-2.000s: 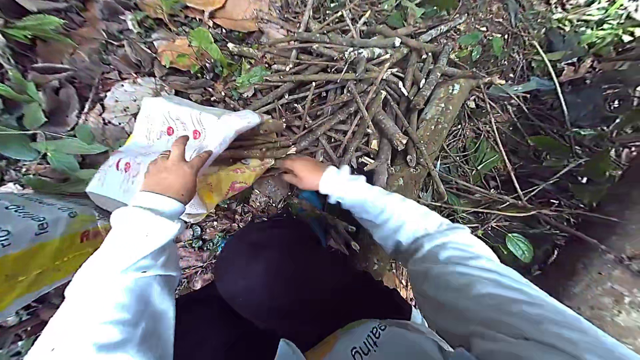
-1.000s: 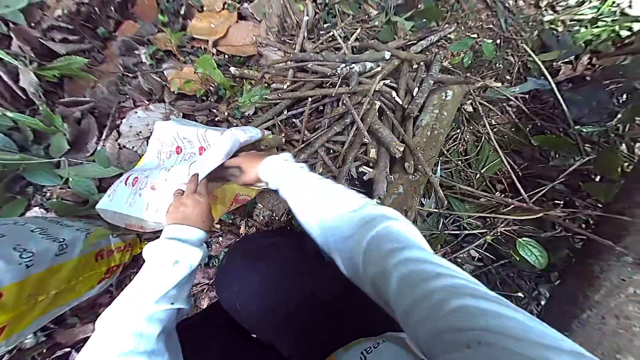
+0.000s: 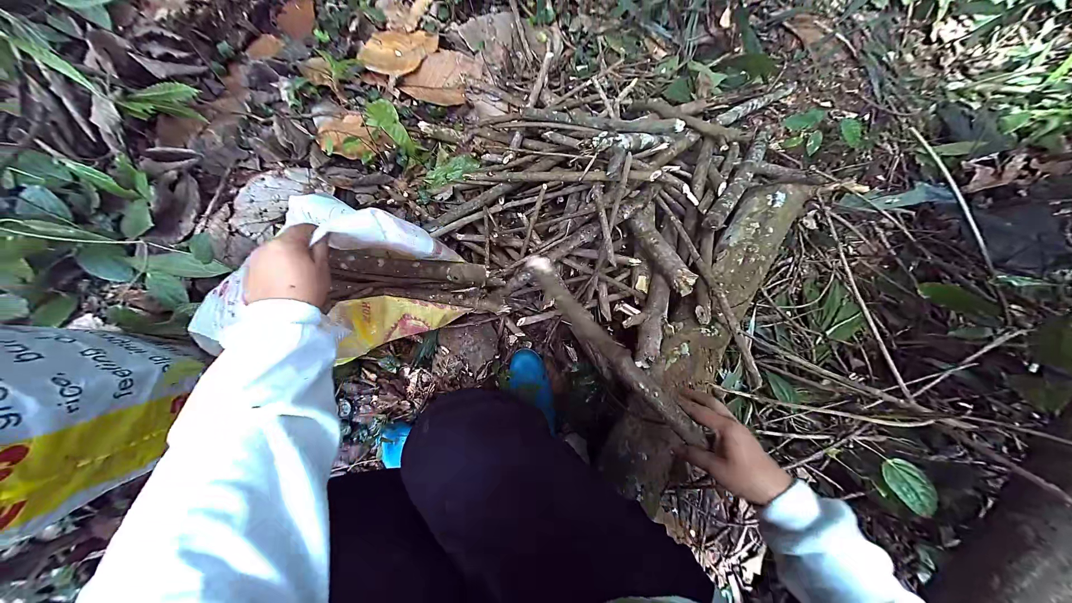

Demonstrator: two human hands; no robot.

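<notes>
My left hand (image 3: 287, 270) grips the upper edge of a white and yellow printed sack (image 3: 381, 230), whose mouth faces right. Several cut sticks (image 3: 410, 272) lie inside it, their ends poking out of the mouth. My right hand (image 3: 735, 448), at the lower right, holds one end of a thicker stick (image 3: 615, 356), which slants up and left so that its pale cut end is near the sack's mouth. Behind it lies a heap of cut sticks (image 3: 586, 176), partly resting on a thick log (image 3: 754, 243).
Another printed sack (image 3: 92, 419) lies at the left edge. Blue footwear (image 3: 530, 381) shows by my dark-clothed knee. Thin twigs (image 3: 871, 402) and green leaves spread at the right, and a dark trunk (image 3: 1005, 544) stands at the lower right. Dry leaves (image 3: 398, 53) cover the ground behind.
My right hand has moved from the sack's mouth to the lower right and now holds a stick. My left hand has shifted to the sack's upper edge, and the mouth gapes wider.
</notes>
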